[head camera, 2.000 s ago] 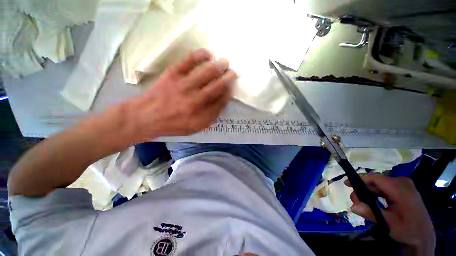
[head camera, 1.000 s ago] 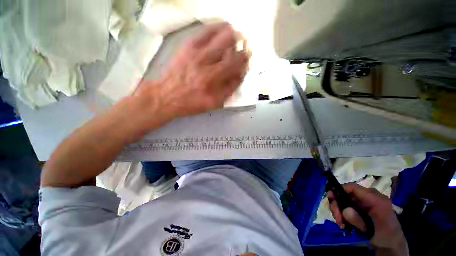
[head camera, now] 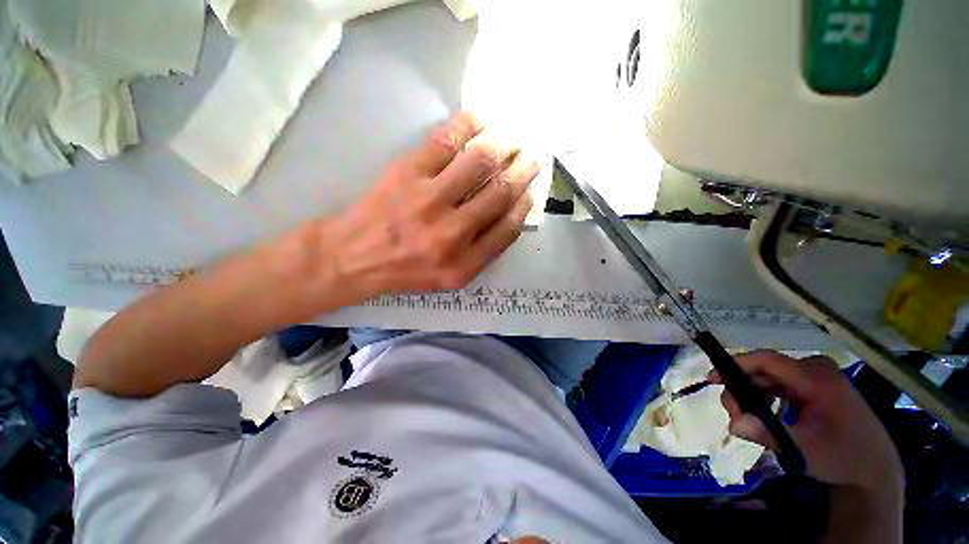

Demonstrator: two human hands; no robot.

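Note:
My right hand (head camera: 813, 409) holds the tailor's shears (head camera: 638, 255) by the black handles at the lower right. Their long silver blades look closed or nearly closed and point up and left, tips at the edge of the glaring white area. A cream fabric piece (head camera: 510, 80) lies there, washed out by bright light, so its outline is unclear. My left hand (head camera: 446, 207) rests at its lower left edge, fingers bent and fingertips down on it. Whether the fingers pinch the cloth cannot be told.
The sewing machine head (head camera: 776, 117) with a green mark stands at the upper right. A fabric strip (head camera: 260, 101) and a bundle of cut pieces (head camera: 96, 53) lie at the left. The printed ruler (head camera: 521, 305) runs along the front edge. A blue crate (head camera: 627, 398) with cream cloth is below.
My left hand was moving and blurred; now it is lower and sharper. The shears' tips have shifted left. The folded cloth beside my left hand has moved away, and the view has shifted, showing more machine head.

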